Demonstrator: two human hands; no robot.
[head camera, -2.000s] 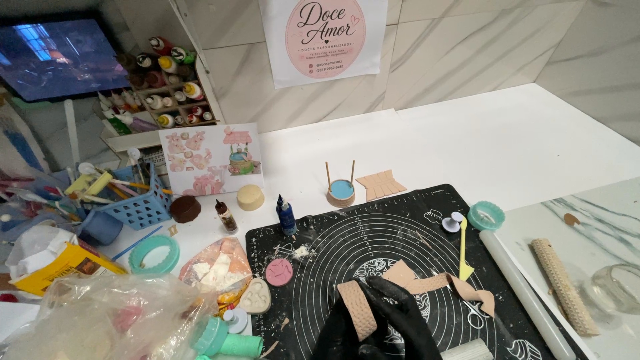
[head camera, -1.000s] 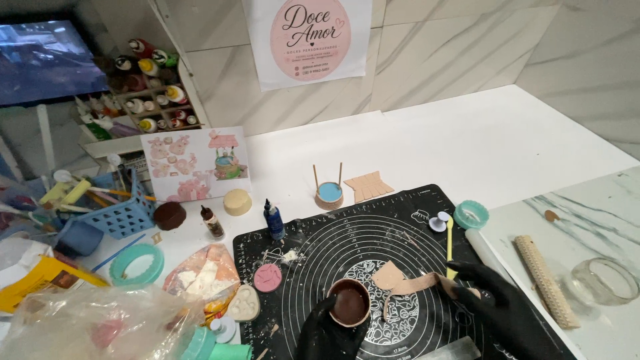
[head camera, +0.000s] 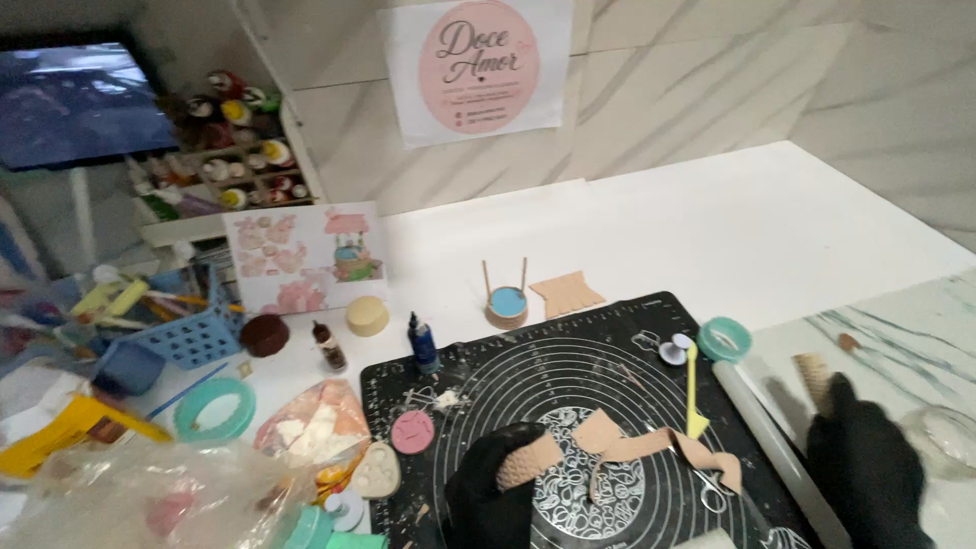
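My left hand (head camera: 492, 484), in a black glove, holds a small round piece wrapped in tan, scale-textured fondant (head camera: 530, 461) above the black mat (head camera: 473, 366). My right hand (head camera: 862, 457), also black-gloved, is shut on the near end of a textured beige roller (head camera: 813, 375) at the far right. Between the hands, a long tan fondant strip (head camera: 648, 444) lies curled on the mat, partly over small scissors (head camera: 713, 496). Behind the mat stands a small round well model (head camera: 507, 306) with a blue top and two upright sticks, beside a flat tan fondant piece (head camera: 570, 293).
A white rolling pin (head camera: 778, 450) lies along the mat's right edge, near a teal ring (head camera: 724, 339), a yellow tool (head camera: 692, 396) and a glass jar (head camera: 942, 435). Left are a blue bottle (head camera: 423, 347), a pink disc (head camera: 412, 431), a plastic bag (head camera: 152, 496) and a blue basket (head camera: 183, 332).
My right hand has moved right, from the tan strip to the textured roller, and has taken hold of it. The round piece in my left hand has turned from showing its dark brown face to its textured side.
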